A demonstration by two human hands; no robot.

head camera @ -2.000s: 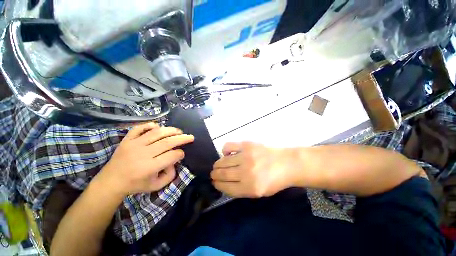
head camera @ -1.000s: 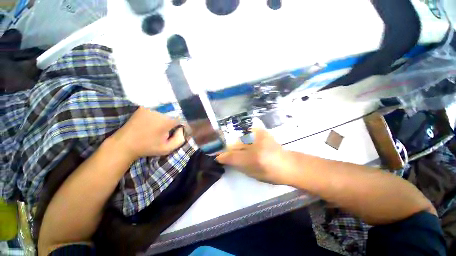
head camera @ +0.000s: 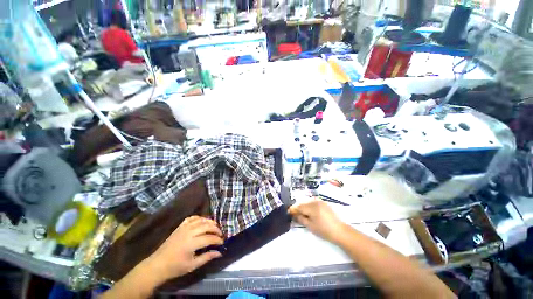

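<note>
The plaid fabric (head camera: 242,190) lies bunched left of the needle area, over brown fabric (head camera: 175,213). A dark strip (head camera: 263,233) runs along its lower edge. My left hand (head camera: 196,245) rests palm down on the brown and dark cloth, with thumb and fingers apart. My right hand (head camera: 315,216) pinches the dark cloth's right end, just in front of the presser foot area. The sewing machine (head camera: 327,137) stands behind the cloth. The exact needle contact is too blurred to tell.
Dark tweezers (head camera: 334,200) and small orange snips (head camera: 336,183) lie right of the needle. A brown square scrap (head camera: 383,229) is on the table. A cardboard tray (head camera: 429,240) stands at right. A yellow tape roll (head camera: 75,223) is at left. A person in red (head camera: 120,44) is far behind.
The head view has lifted and now shows the whole table and room. My left hand has opened from a fist and lies on the cloth. My right hand still holds near the needle.
</note>
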